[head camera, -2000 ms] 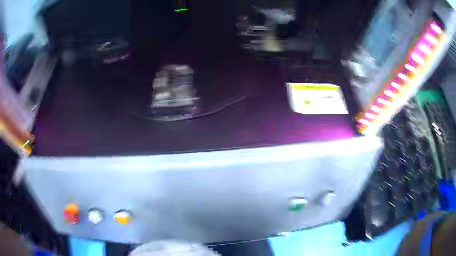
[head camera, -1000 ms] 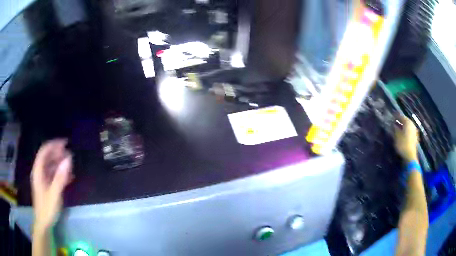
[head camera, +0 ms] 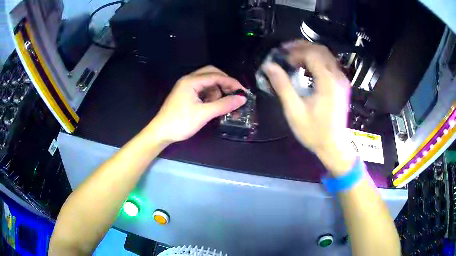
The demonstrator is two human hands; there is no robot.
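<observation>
The fixture [head camera: 239, 117] stands on the black table at front centre, a clear and metallic block. My left hand [head camera: 202, 102] is at its upper left, with thumb and index fingertips together at its top; whether they hold a part is hidden. My right hand [head camera: 312, 87] is raised to the right of the fixture, blurred. It holds a small workpiece [head camera: 270, 70], clear-edged with a dark centre, between thumb and fingers, apart from the fixture.
Striped posts stand at left [head camera: 47, 80] and right [head camera: 425, 147]. A warning label [head camera: 367, 145] lies right of my right wrist. The front panel carries a lit green-white button [head camera: 131, 208], an orange button [head camera: 161, 216] and a green button [head camera: 325, 240]. Black trays [head camera: 427, 210] are at the right.
My right hand has moved from the right trays to above the table and now holds a workpiece. My left hand has moved in to the fixture. The view has turned left.
</observation>
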